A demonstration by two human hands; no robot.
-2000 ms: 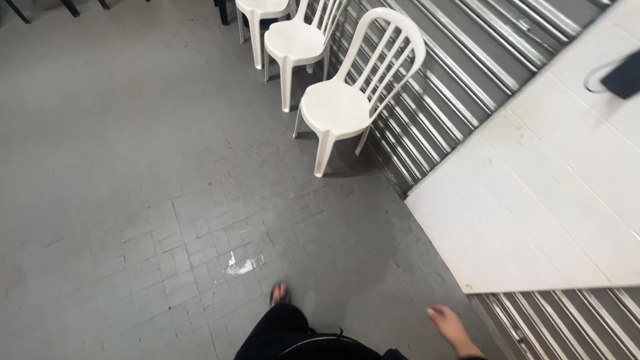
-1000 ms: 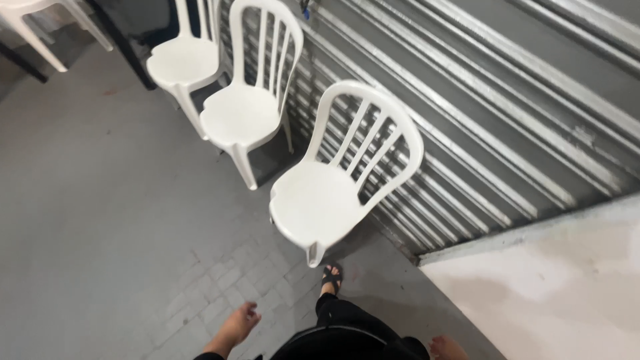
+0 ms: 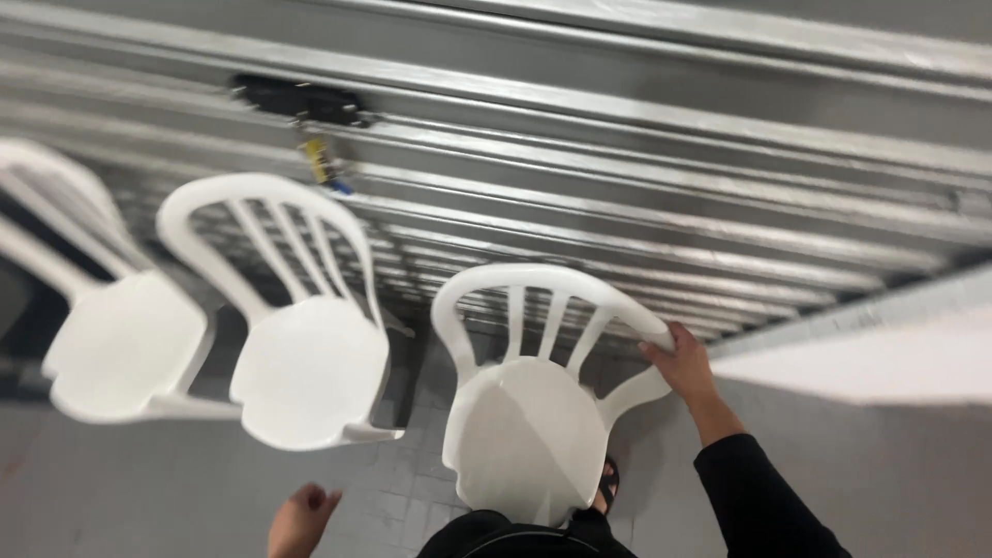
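Note:
A white plastic chair with a slatted back stands right in front of me. My right hand grips the right side of its rounded backrest, thumb on the near side. My left hand hangs over the floor at lower left, touching nothing; its fingers look curled, but blur hides how far. Beside the near chair, to its left, is a second white plastic chair, and a third white chair stands farther left, partly cut off by the frame.
A ribbed metal roller shutter runs behind the chairs. On it is a black lock plate with a yellow and blue item hanging below. A white wall is at right. Grey floor lies below.
My right hand has come up from the bottom of the view and taken hold of the nearest chair's backrest. I am closer to the chairs, and the view has turned toward the shutter.

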